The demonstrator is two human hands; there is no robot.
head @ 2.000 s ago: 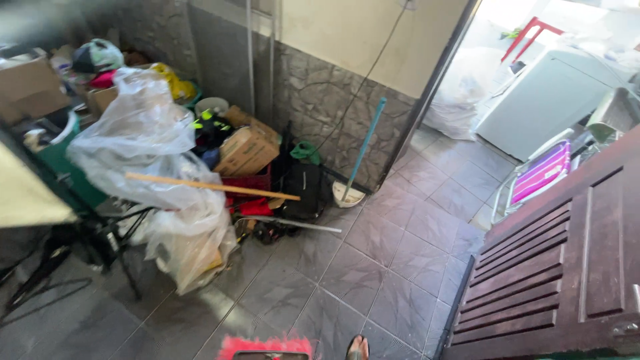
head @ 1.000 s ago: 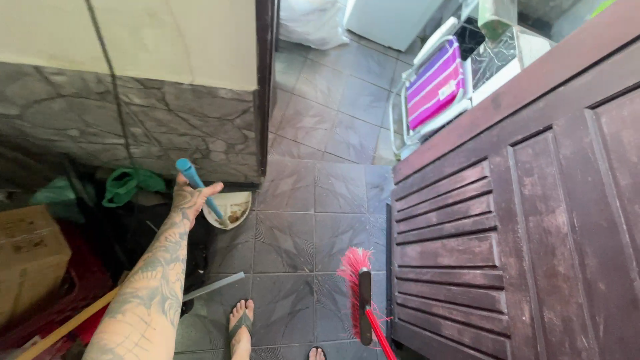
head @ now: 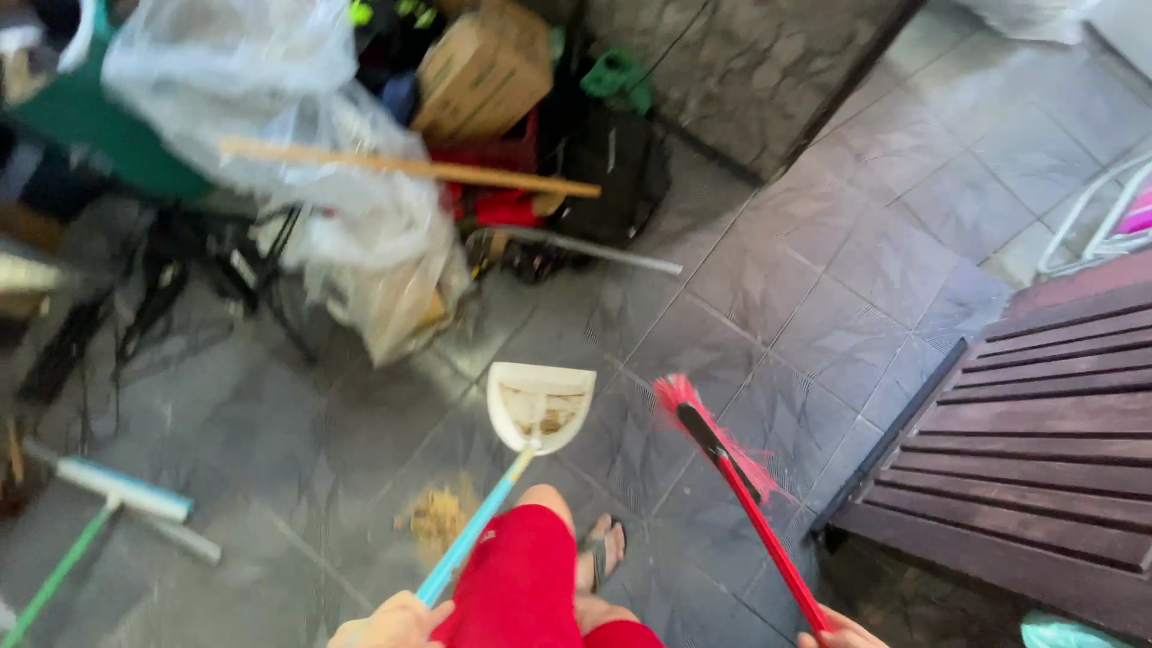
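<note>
My left hand grips the light-blue handle of a long-handled dustpan, whose white pan holds some brown debris and points away from me. At the lower right my right hand is closed around the red handle of a broom; its red bristles are to the right of the pan. A pile of yellowish-brown sweepings lies on the grey tiles, left of the dustpan handle and my red shorts. Whether the pan and the bristles touch the floor I cannot tell.
A squeegee with a green handle is at the lower left. Plastic bags, a cardboard box and a wooden stick are heaped at the upper left. A dark wooden door stands at the right.
The dustpan, which my left hand gripped beside the wall a second ago, is now out over the floor in front of me. My view has swung left, bringing the sweepings and squeegee into sight.
</note>
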